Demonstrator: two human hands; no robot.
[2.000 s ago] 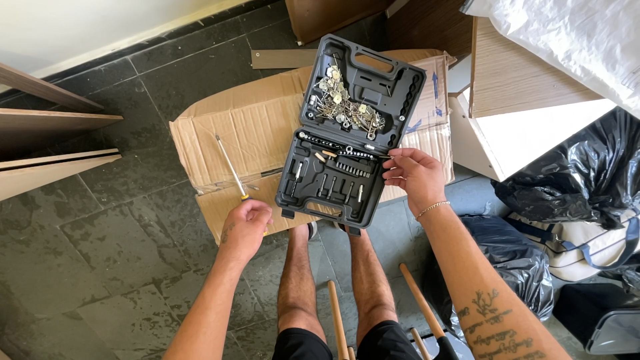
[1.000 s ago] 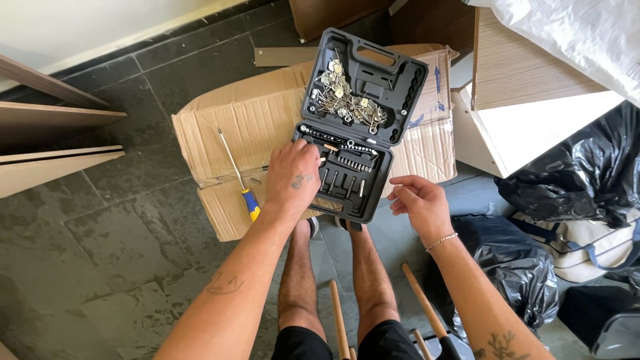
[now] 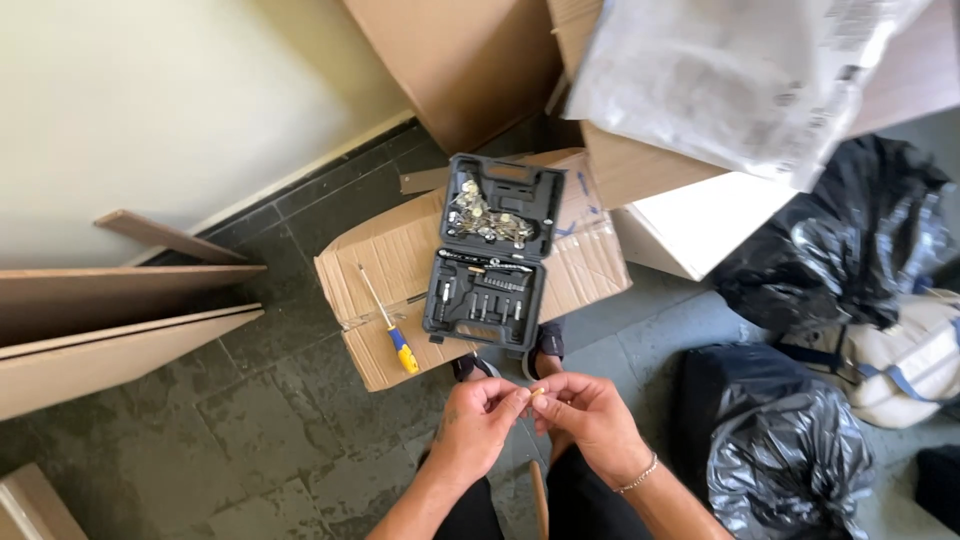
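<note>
My left hand (image 3: 480,420) and my right hand (image 3: 589,416) meet above my lap, fingertips together. Between the right thumb and fingers is a small wooden dowel (image 3: 537,393); the left fingertips are at its side, and whether they grip anything is hidden. Beyond the hands an open black plastic tool case (image 3: 433,296) lies on a flattened cardboard box (image 3: 585,281). Its lid holds a heap of metal screws and fittings (image 3: 487,222); its base holds sockets and bits (image 3: 504,284), with another small dowel (image 3: 476,270) among them. Left of the case lies a blue and yellow screwdriver (image 3: 397,337).
Wood panels (image 3: 127,337) stand at the left near the wall. At the upper right, plastic sheeting (image 3: 720,90) covers a panel beside a white board (image 3: 697,217). Black plastic bags (image 3: 787,442) and a beige bag (image 3: 892,352) lie on the right.
My left hand has left the tool case and come back toward my lap. My right hand has moved in to meet it, with a small dowel now between the fingers. The view has shifted.
</note>
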